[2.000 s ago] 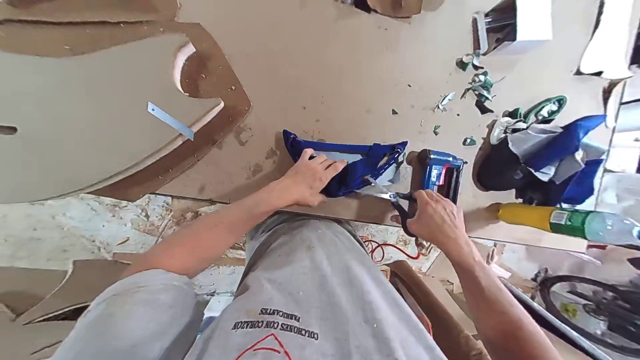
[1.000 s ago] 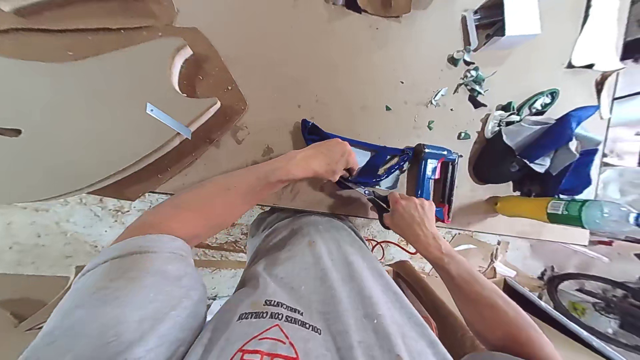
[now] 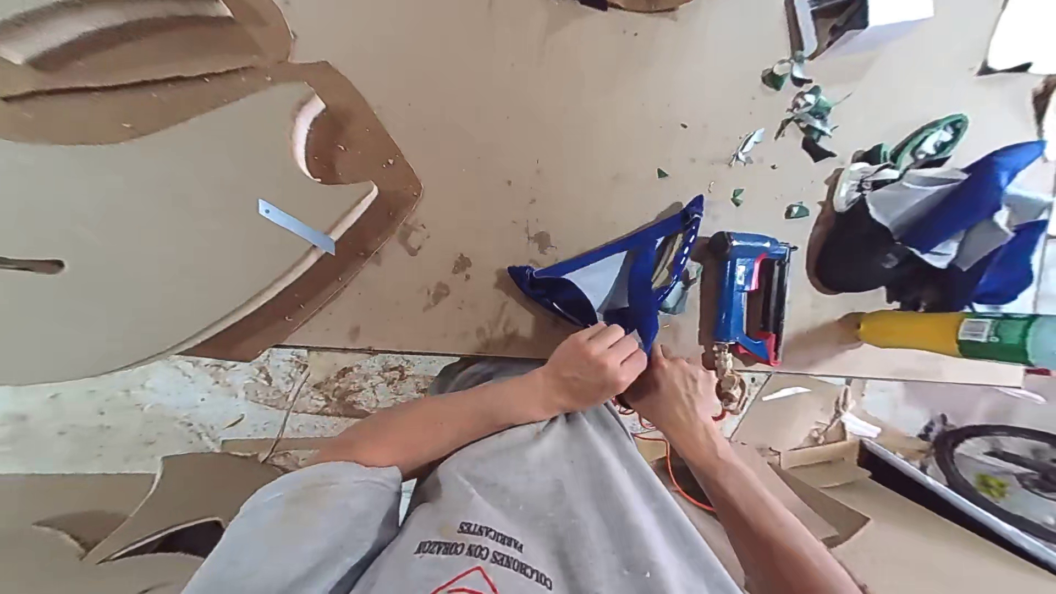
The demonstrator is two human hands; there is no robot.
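A blue fabric-covered piece with a grey inner panel (image 3: 631,268) lies at the near edge of the table, turned at an angle. My left hand (image 3: 596,363) pinches its near corner with closed fingers. Right beside it, almost touching, my right hand (image 3: 676,394) is at the same corner; most of its fingers and whatever it holds are hidden, with only a dark bit showing beneath. A blue pneumatic staple gun (image 3: 740,289) with a hose fitting lies just to the right of the piece.
Cut board panels (image 3: 165,223) with a metal strip (image 3: 295,225) cover the left side. Green scraps (image 3: 810,114) are scattered at the upper right. Blue and grey fabric (image 3: 932,223) and a yellow and green bottle (image 3: 949,334) lie right of the staple gun.
The blue piece has turned, its right end now pointing away from me. My hands have come together at its near corner. The scissors seen earlier in my right hand are no longer clearly visible.
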